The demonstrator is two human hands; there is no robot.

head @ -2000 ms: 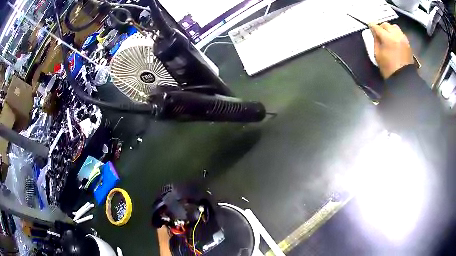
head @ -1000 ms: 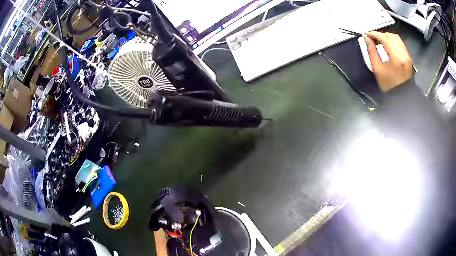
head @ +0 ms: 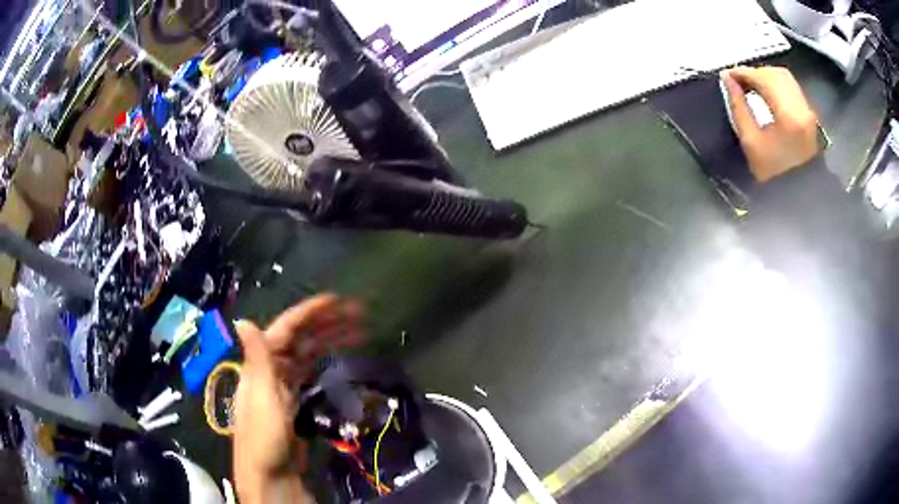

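The open black camera head housing (head: 360,423) lies at the bottom centre, with red, orange and yellow wires and a silvery board inside. A white bracket (head: 515,463) curves along its right side. My left hand (head: 276,394) is raised at the left of the housing, fingers apart and blurred, and seems to hold nothing. It partly covers the yellow tape roll (head: 219,399). My right hand (head: 779,123) rests over the white computer mouse (head: 757,108) at the upper right, fingers curled around it. A thin dark tool by its fingertips is hard to make out.
The black electric screwdriver (head: 424,209) hangs over the mat, its bit pointing right. Behind it stands a beige fan (head: 286,128). A white keyboard (head: 621,69) is at the top. A blue packet (head: 207,352) and heaped parts (head: 108,295) lie left. Bright glare covers the lower right.
My left hand has left the housing's lower left side and risen beside it, opening and partly covering the tape roll. My right hand stays on the mouse. The housing stays put.
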